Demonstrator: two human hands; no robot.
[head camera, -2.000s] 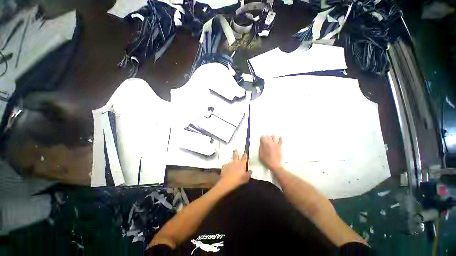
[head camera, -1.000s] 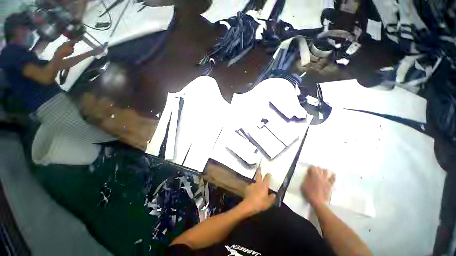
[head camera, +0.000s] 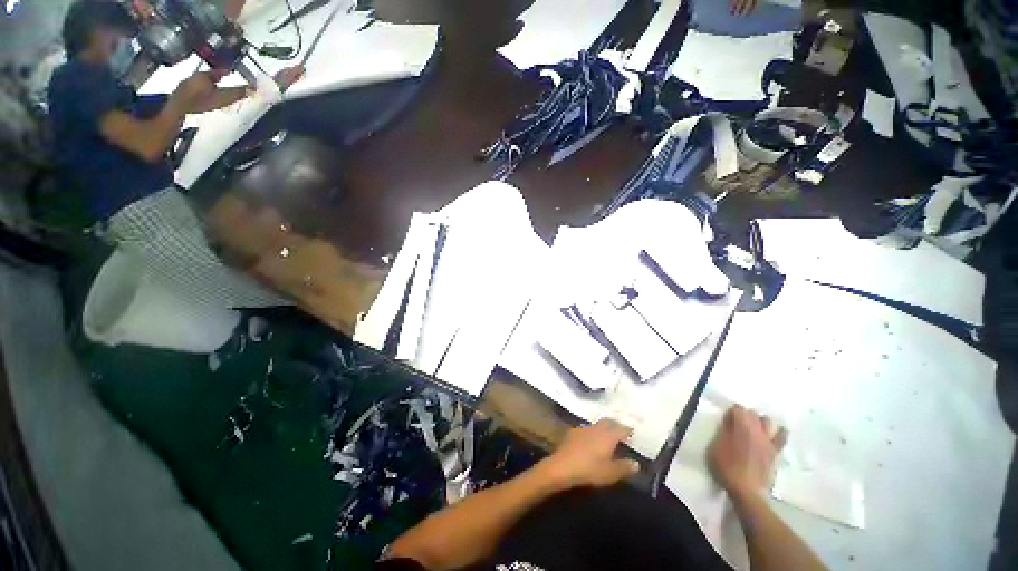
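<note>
My left hand (head camera: 597, 455) is at the front edge of the middle panel stack (head camera: 569, 262); its grip there is unclear. My right hand (head camera: 748, 448) rests on the white-topped large body panel stack (head camera: 893, 385), fingers slightly bent and holding nothing. A narrow dark gap separates the two stacks. Small cut parts (head camera: 636, 340) with dark edges lie on the middle stack. The sleeve stack (head camera: 482, 279) is to its left, with narrow strips (head camera: 419, 292) beside it. A long tapered piece (head camera: 882, 268) lies above the body panel.
Navy and white offcuts (head camera: 580, 100) and pale rings (head camera: 781, 132) lie at the back. A coworker (head camera: 123, 123) stands at the far left by a cutting machine (head camera: 167, 34). A white tub (head camera: 156, 307) and scraps (head camera: 391, 446) are on the floor. The brown table edge (head camera: 301, 273) runs diagonally.
The view has swung left, bringing the coworker and tub into sight. My right hand is now lower on the body panel. The gap between the stacks looks wider than in the oldest frame.
</note>
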